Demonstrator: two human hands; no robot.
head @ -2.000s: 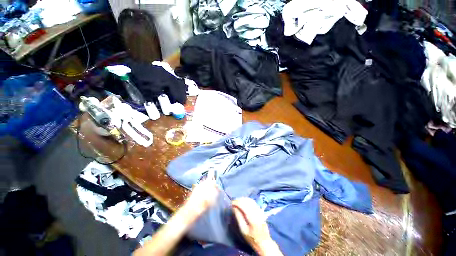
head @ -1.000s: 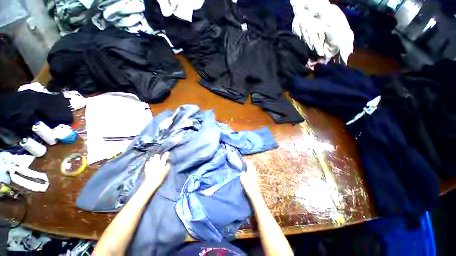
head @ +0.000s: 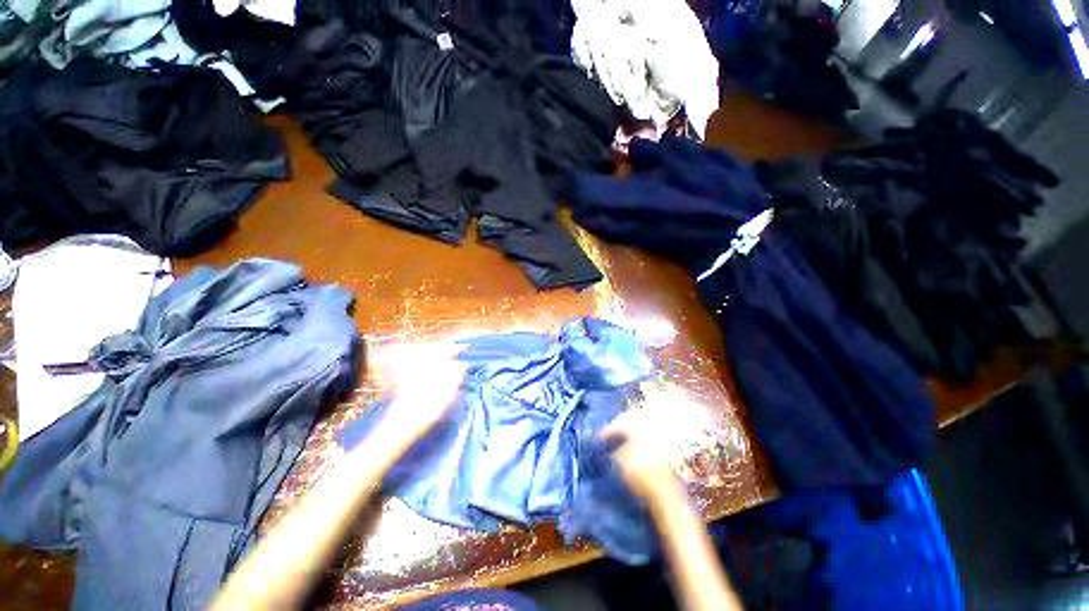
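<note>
The grey-blue jacket body (head: 239, 394) lies bunched on the left of the table, gathered in a knot-like fold at its upper left. A shiny light-blue lining piece (head: 514, 436) lies crumpled on the table in front of me, apart from the jacket body, with darker blue parts at its right and left. My left hand (head: 426, 380) is blurred and washed out by glare at the lining's upper left side. My right hand (head: 643, 454) is blurred at the lining's right edge. The fingers' hold on the cloth cannot be made out on either hand.
A white paper sheet (head: 84, 304) lies left. Black garment pieces (head: 418, 119) are heaped at the far side. A navy bundle (head: 788, 322) with a white tie (head: 743, 239) lies right, above a blue basket (head: 890, 549). A cream cloth bundle (head: 651, 60) lies behind.
The view has swung right. The light-blue lining, earlier on and beside the jacket body, now lies apart to its right. My left hand has left the jacket body and moved right, to the lining.
</note>
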